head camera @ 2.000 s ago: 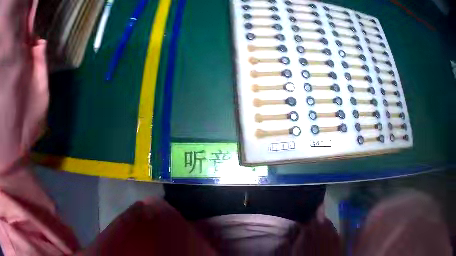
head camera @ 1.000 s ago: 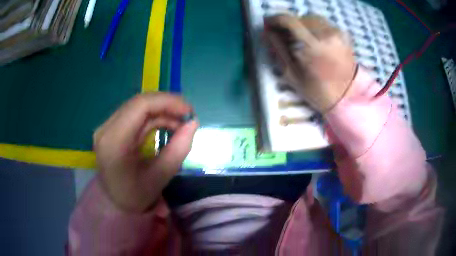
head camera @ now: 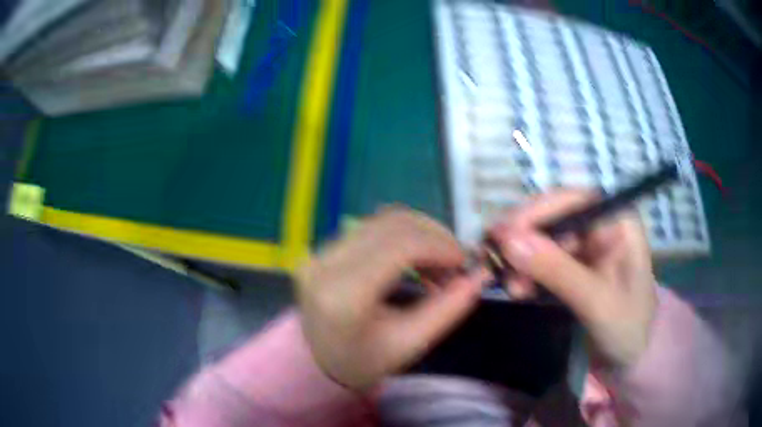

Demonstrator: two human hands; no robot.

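Note:
The frame is blurred. My left hand is in front of the tray's near left corner, thumb and fingers pinched on a small unit, likely a speaker unit, mostly hidden by the fingertips. My right hand holds the black test probe like a pen, its tip end at the left fingertips. Whether the tip touches the unit cannot be told. The white foam tray with rows of slots lies behind both hands, its near edge partly covered by them.
Stacked layered sheets stand at the upper left. Beside them lie a pale pen and a blue pen. Yellow tape and blue tape cross the green mat. A red wire shows right of the tray.
My right hand has come from over the tray to my left hand, and the black probe now shows in it. My left hand has moved right. The view has shifted.

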